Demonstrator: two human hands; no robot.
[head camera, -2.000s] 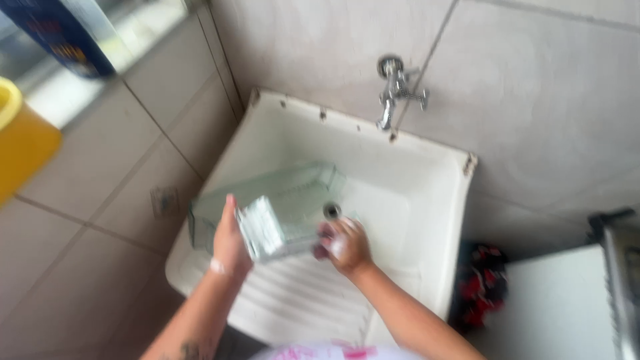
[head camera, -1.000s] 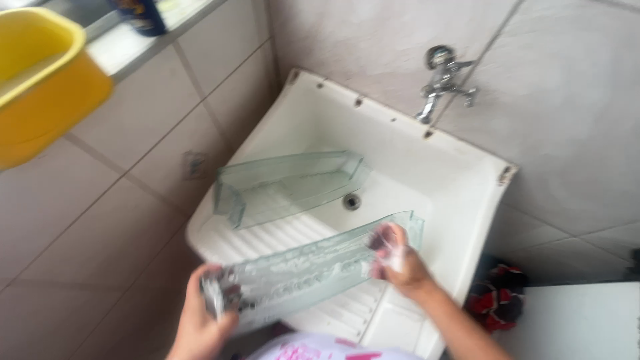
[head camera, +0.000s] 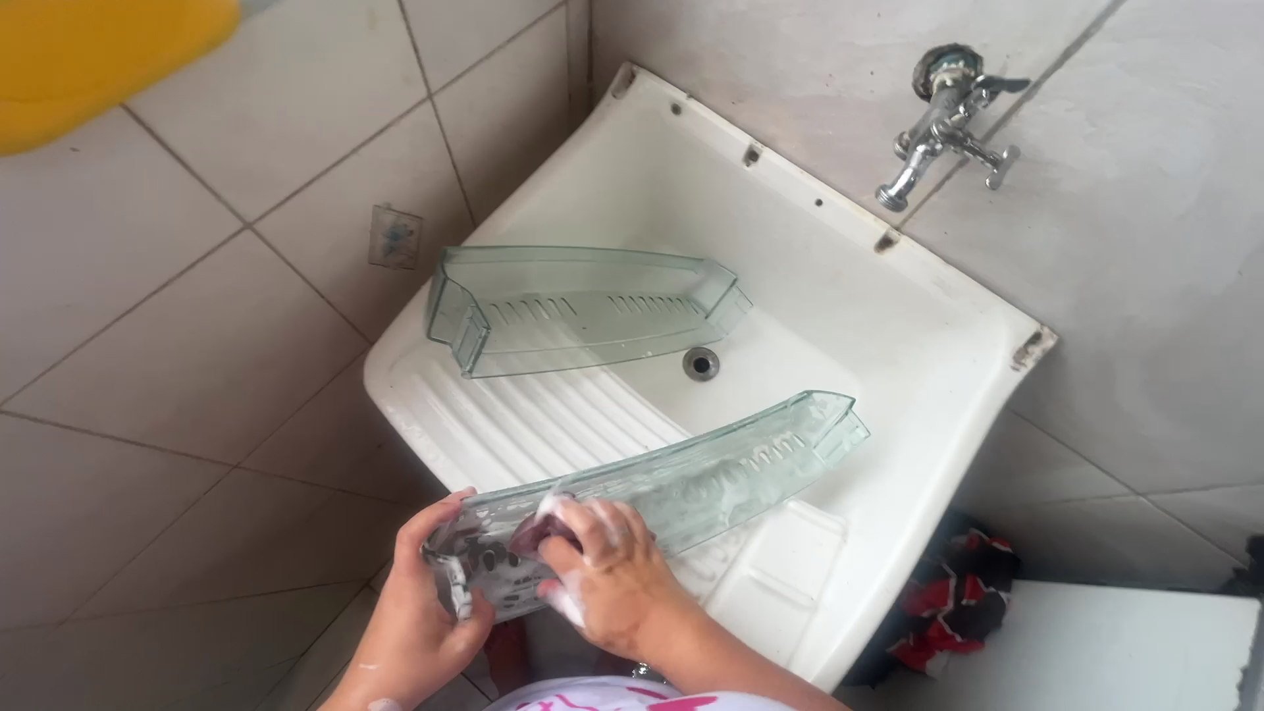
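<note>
A clear greenish plastic refrigerator door shelf (head camera: 731, 484), streaked with suds, tilts over the near part of the white laundry sink (head camera: 839, 346). My left hand (head camera: 425, 592) grips its left end, fingers at the far edge and thumb on the near side. Foam covers parts of my right hand (head camera: 607, 568), which presses a dark reddish sponge or pad (head camera: 541, 533) against the inside of the shelf near that end. A second similar shelf (head camera: 592, 306) rests in the sink, across the ribbed washboard (head camera: 533, 415) and beside the drain (head camera: 701, 363).
A chrome faucet (head camera: 938, 128) juts from the tiled wall above the sink's back rim. The blurred yellow plastic container (head camera: 109, 69) is at the upper left. Right of the sink are red and black cloth (head camera: 953, 602) and a white flat surface (head camera: 1106, 652).
My right hand, with the pad, has moved from the right part of the held shelf to its left end. Two seconds ago the held shelf was closer to the other one.
</note>
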